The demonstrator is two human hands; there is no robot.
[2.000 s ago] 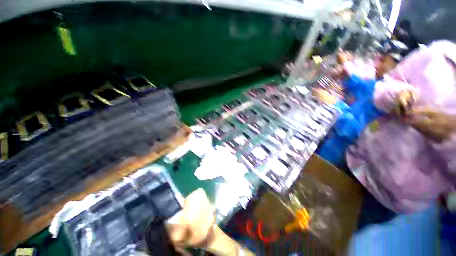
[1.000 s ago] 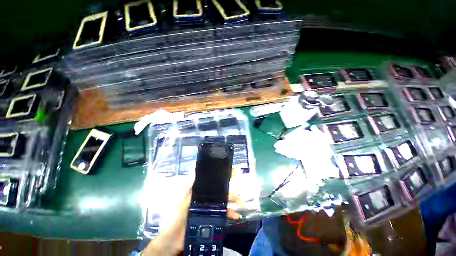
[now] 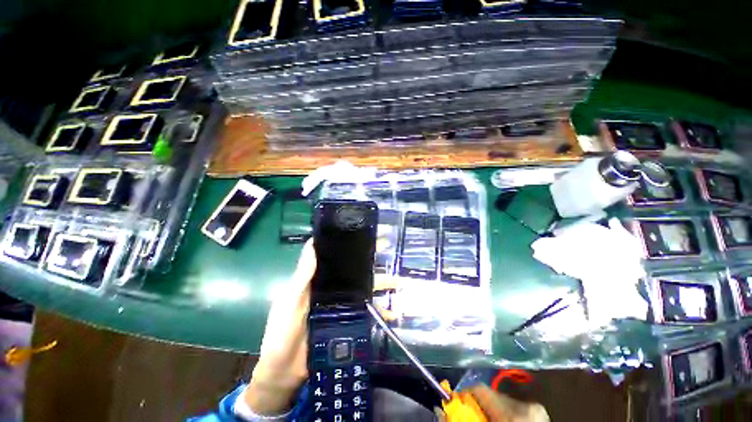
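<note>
An open black flip phone (image 3: pixel 342 272) is upright in the middle, its keypad half low and its lid up. My left hand (image 3: pixel 289 330) holds it from behind and the left, with fingertips showing at its right edge. My right hand (image 3: pixel 503 405), cut off by the bottom edge, holds the orange-yellow air blow gun (image 3: pixel 463 407). The gun's thin metal nozzle points up and left, its tip at the phone's hinge area. Behind the phone, a clear blister tray (image 3: pixel 484 288) holds dark lens panels (image 3: pixel 460 247).
Stacked trays (image 3: pixel 429 82) stand on a wooden board (image 3: pixel 396 158) at the back. A white dispenser bottle (image 3: pixel 581 188), crumpled wipes (image 3: pixel 598 260) and tweezers (image 3: pixel 540 315) lie right. Trays of pink-edged parts (image 3: pixel 691 301) are far right. Gold-rimmed housings (image 3: pixel 95 185) and a pale-gold device (image 3: pixel 237 213) are left.
The view has swung left, so the bench things sit further right. My right hand and the blow gun have come into view, with the nozzle at the phone. My left hand still holds the phone.
</note>
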